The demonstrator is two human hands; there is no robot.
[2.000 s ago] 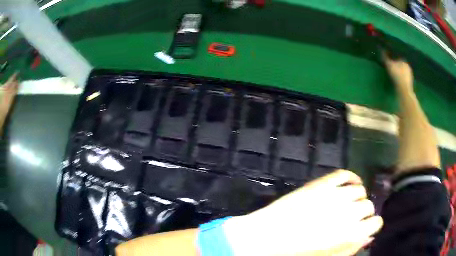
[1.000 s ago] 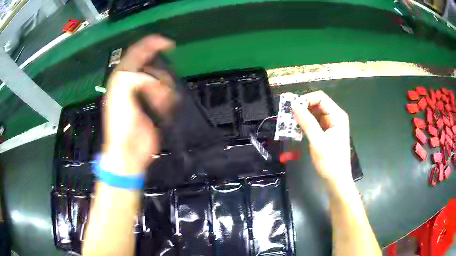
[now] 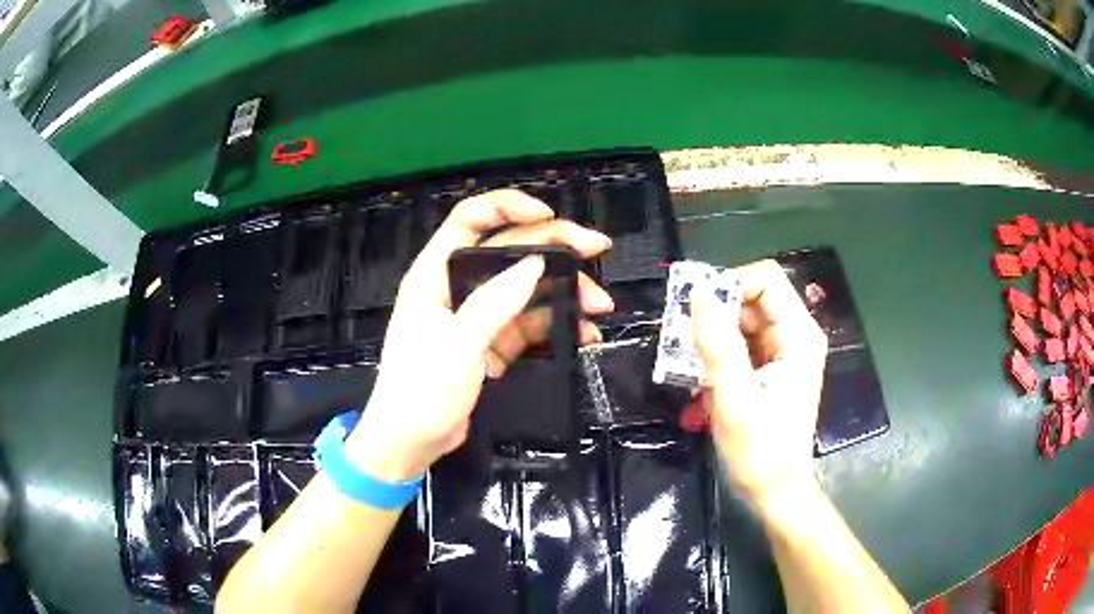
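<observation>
My left hand point(image 3: 462, 324), with a blue wristband, holds a black housing point(image 3: 528, 414) above the black blister tray point(image 3: 314, 402). The housing has an open frame at its upper end, and fingers show through it. My right hand point(image 3: 762, 372) holds a white circuit board point(image 3: 680, 341) with dark and blue marks between thumb and fingers, just right of the housing and apart from it. A pale strip point(image 3: 596, 381) hangs between the two. A small red part point(image 3: 695, 415) shows below the board.
A glossy black slab point(image 3: 854, 390) lies right of the tray. Many red parts point(image 3: 1041, 314) lie at the far right, above a red bin point(image 3: 1056, 564). The green belt point(image 3: 480, 102) beyond carries a part-built unit point(image 3: 239, 146) and a red frame point(image 3: 293, 150).
My left hand has moved right and down with the housing, closer to the board. My right hand has lowered slightly, still holding the board. The glossy slab is now more visible.
</observation>
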